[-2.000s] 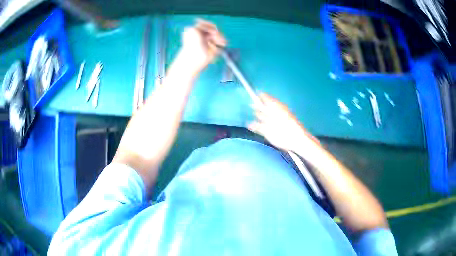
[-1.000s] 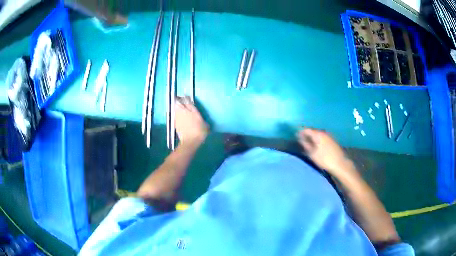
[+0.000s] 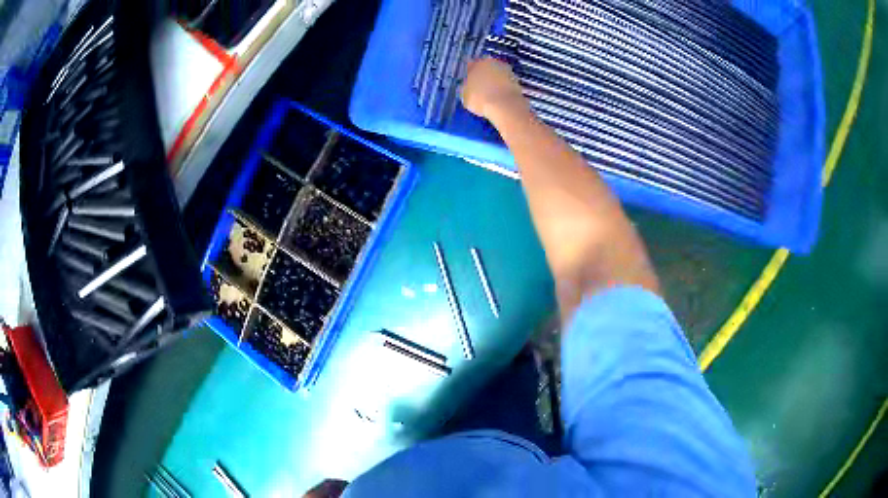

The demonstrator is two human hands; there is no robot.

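Observation:
A deep blue bin point(image 3: 804, 165) at the upper right is packed with long, thin, parallel metal tubes point(image 3: 672, 117). My right hand point(image 3: 493, 86) reaches over the bin's near left part, at the ends of the long tubes and beside a group of darker tubes. Its fingertips are hidden, so I cannot tell if it grips a tube. My left hand is not clearly in view; only a small skin-toned sliver shows at the bottom edge.
A blue-rimmed compartment box point(image 3: 362, 267) with small dark and brassy parts stands left of the bin. Short thin rods point(image 3: 453, 302) and white chips point(image 3: 429, 288) lie on the green bench. A black tray point(image 3: 180, 243) of short tubes is at the left. My blue sleeve point(image 3: 643, 389) is at lower right.
The view has swung right, from the tubes on the bench to the bin. My right hand has moved from the bench's front edge to over the bin. My left hand has left the picture.

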